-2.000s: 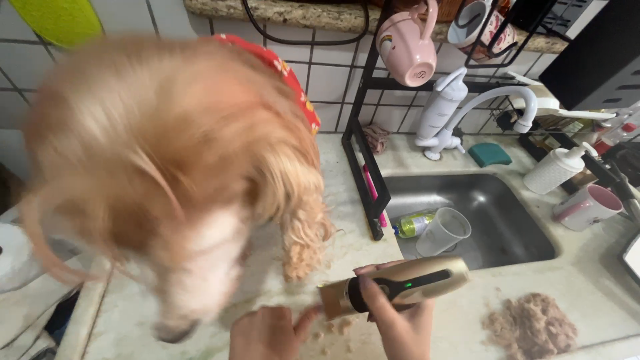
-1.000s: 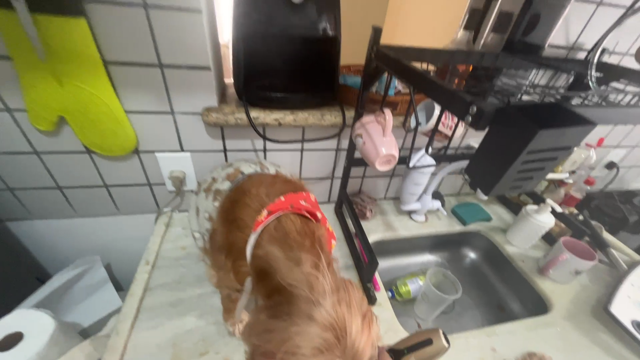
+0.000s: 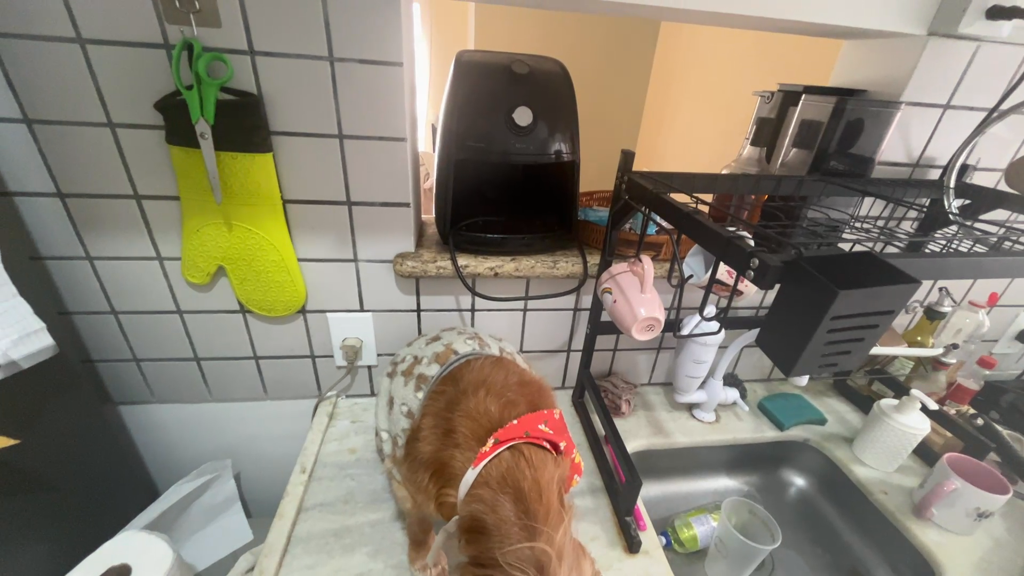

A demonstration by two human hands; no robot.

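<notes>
Neither of my hands shows in the head view, and the hair clipper is out of sight too. A golden-brown long-haired dog (image 3: pixel 488 448) stands on the pale marble counter (image 3: pixel 336 480), its head low at the bottom edge. Around its neck is a red patterned bandana (image 3: pixel 532 432). A patterned garment (image 3: pixel 400 384) covers its rear, towards the tiled wall. What my hands hold or touch is hidden below the view.
Right of the dog, a black dish rack (image 3: pixel 612 480) stands by a steel sink (image 3: pixel 848 496) holding a plastic cup (image 3: pixel 744 536) and a bottle (image 3: pixel 690 528). An air fryer (image 3: pixel 508 152) sits on the granite ledge (image 3: pixel 416 264). Scissors (image 3: pixel 204 104) and a green oven mitt (image 3: pixel 240 240) hang left.
The view has swung up towards the wall. Both my hands and the clipper, visible two seconds ago, have left it; part of the clipper still showed one second ago.
</notes>
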